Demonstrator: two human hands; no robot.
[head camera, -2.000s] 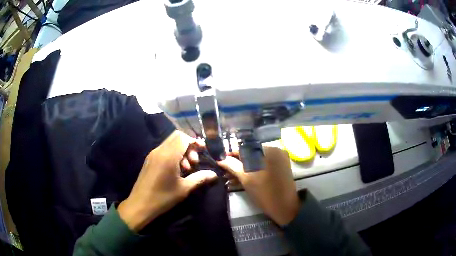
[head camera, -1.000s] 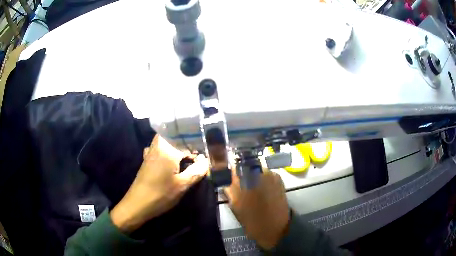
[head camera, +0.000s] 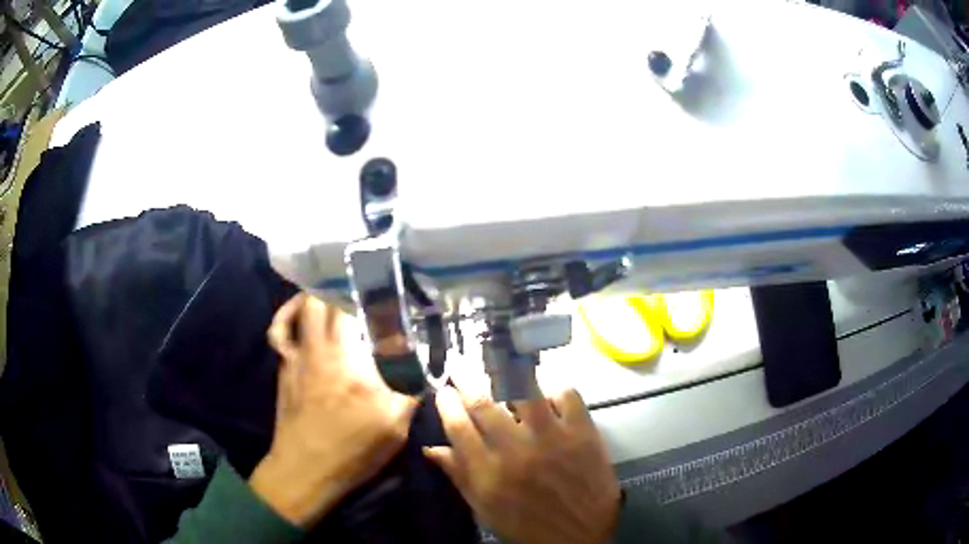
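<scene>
A dark garment (head camera: 213, 351) lies heaped at the left and runs under both hands near the needle area. A small white care label (head camera: 186, 460) shows on it. My left hand (head camera: 335, 409) rests on the cloth left of the needle, fingers bent; its fingertips are on the dark fabric. My right hand (head camera: 531, 457) lies right of the needle with its fingers on the cloth edge, partly behind the grey cylinder (head camera: 512, 367). The white sewing machine head (head camera: 531, 138) spans the view. The shiny lever guard (head camera: 379, 298) hides part of the needle area.
Yellow scissor handles (head camera: 635, 327) lie behind the needle area, with a black smartphone (head camera: 797, 345) to their right. A printed measuring scale (head camera: 744, 452) runs along the table's front edge. A dark control panel (head camera: 903, 247) is at the right of the head.
My right hand has come out lower from behind the grey cylinder and now lies flatter, fingers spread forward. My left hand has turned, fingers pointing up. The view has shifted slightly.
</scene>
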